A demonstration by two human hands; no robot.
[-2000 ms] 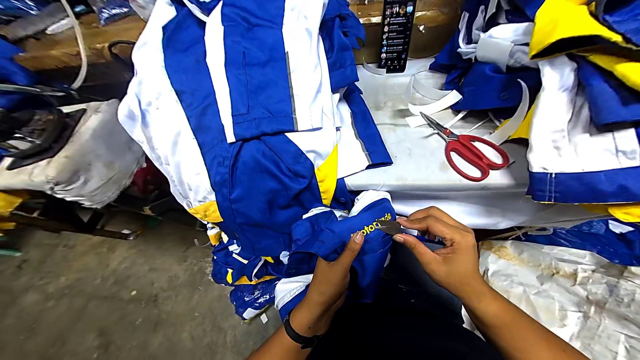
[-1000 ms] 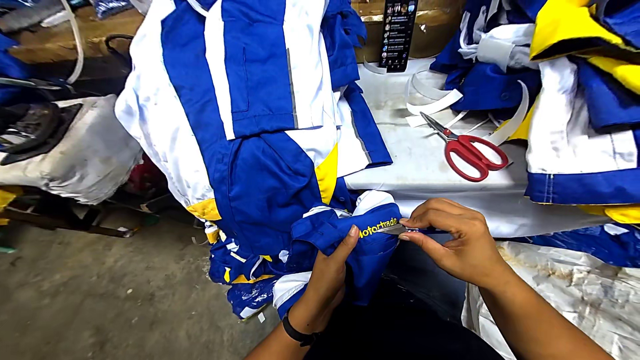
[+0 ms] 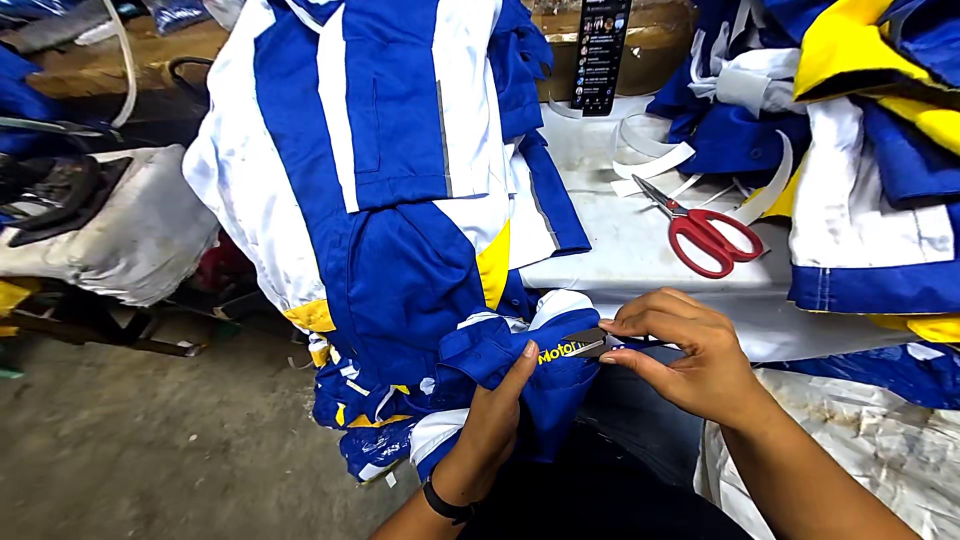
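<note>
My left hand (image 3: 499, 416), with a dark band at the wrist, holds a piece of a blue garment (image 3: 551, 397), its thumb beside yellow embroidered lettering. In my right hand (image 3: 675, 352) is a small pair of thread snips (image 3: 589, 343), pinched between thumb and fingers. Its metal blades lie over the lettering. Red-handled scissors (image 3: 705, 232) rest on the white table to the upper right. Blue, white and yellow garments (image 3: 397, 285) hang over the table edge just behind my left hand.
More blue, white and yellow garments (image 3: 870, 180) are piled at the right. White strips (image 3: 652, 161) curl near the scissors, and a phone (image 3: 598, 56) leans upright behind them. An iron-like tool (image 3: 56, 187) sits on a padded surface at left. Crumpled sheeting (image 3: 847, 450) lies lower right.
The snips have turned, and their blades now show over the lettering, which is partly covered. My left hand still holds the blue cloth in about the same place.
</note>
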